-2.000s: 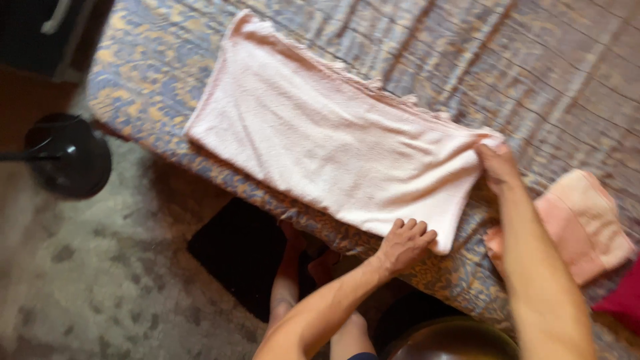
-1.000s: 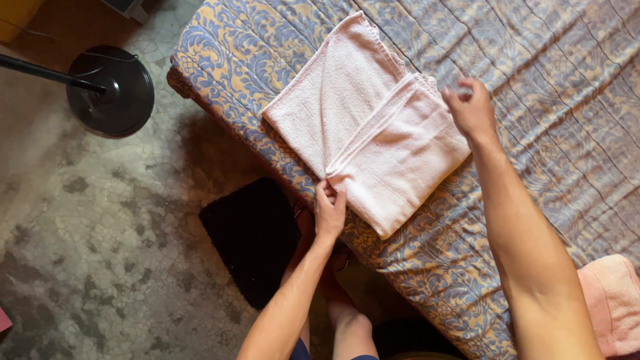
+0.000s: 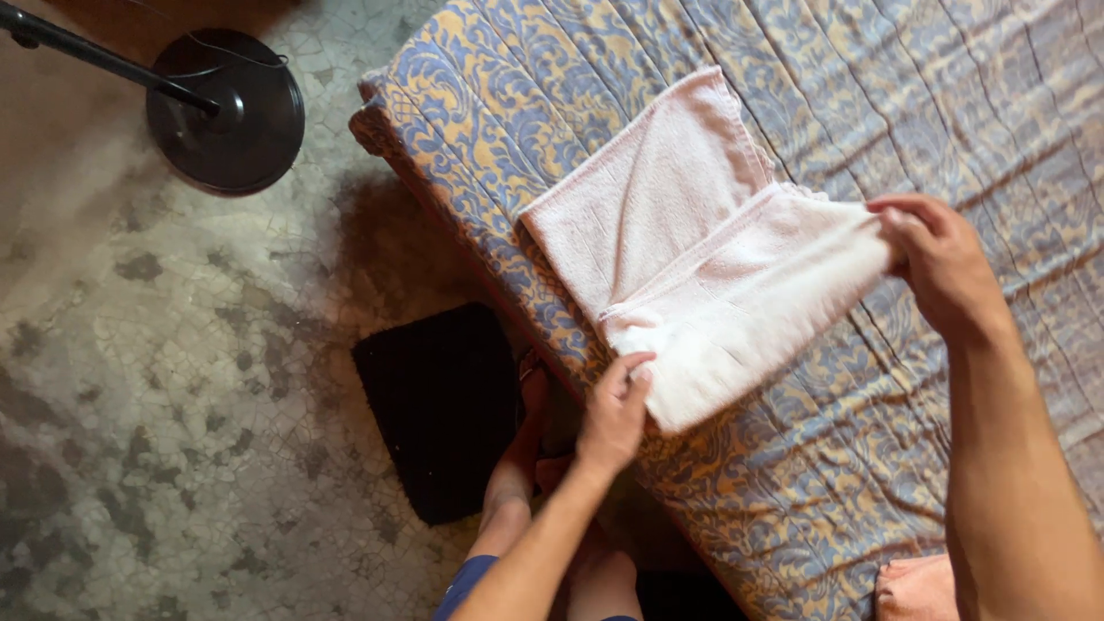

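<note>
A pale pink towel lies partly folded on a bed with a blue and yellow patterned cover. Its right part is doubled over toward the left part, with the folded edge running diagonally across the middle. My left hand pinches the near edge of the folded part, close to the bed's edge. With my right hand I grip the far right corner of the same part, which is pulled taut and slightly raised; some fingertips are hidden behind the cloth.
A peach-coloured folded cloth lies on the bed at the bottom right. On the floor are a black mat beside my legs and the round black base of a stand with a thin cable. The bed's edge runs diagonally between floor and towel.
The towel lay as one long rectangle two seconds ago; its right part is now folded over. My right hand, off the towel one second ago, now holds its far right corner.
</note>
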